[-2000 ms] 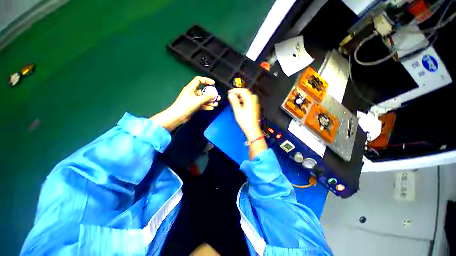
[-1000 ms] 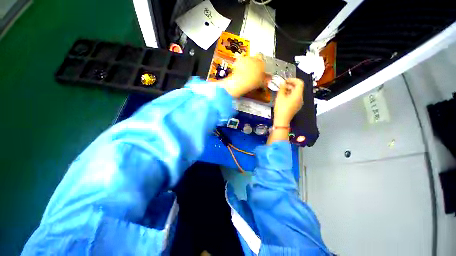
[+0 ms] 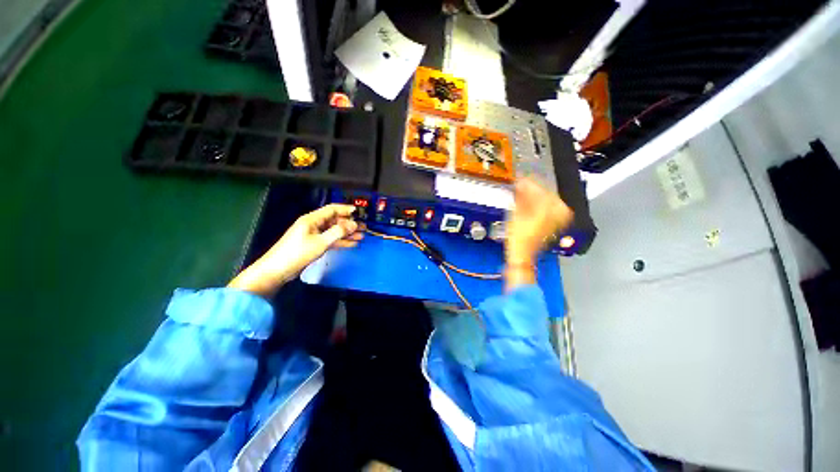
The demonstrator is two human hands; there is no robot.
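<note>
My left hand (image 3: 318,238) has its fingertips together at the left end of the blue-fronted control box (image 3: 472,230); whether they pinch something small cannot be told. My right hand (image 3: 538,219) is blurred, fingers bent, over the box's right part, covering some of its knobs; its contents cannot be told. Three orange fixtures lie on the metal base plate (image 3: 525,129): a back one (image 3: 440,92), a left one (image 3: 428,140) with a white spot at its centre, and a right one (image 3: 484,154) with a silvery dark-edged shape. No round unit shows clearly in either hand.
A black compartment tray (image 3: 250,138) on the left holds a gold piece (image 3: 302,157) and dark pieces. A second black tray (image 3: 241,32) is farther back. An orange cable (image 3: 449,267) crosses the blue mat (image 3: 396,267). White paper (image 3: 379,55) and a crumpled wipe (image 3: 568,115) lie behind.
My hands, together over the fixtures with a white round unit a second ago, are now apart. My left hand moved left and down to the box; my right moved down. The right fixture is uncovered.
</note>
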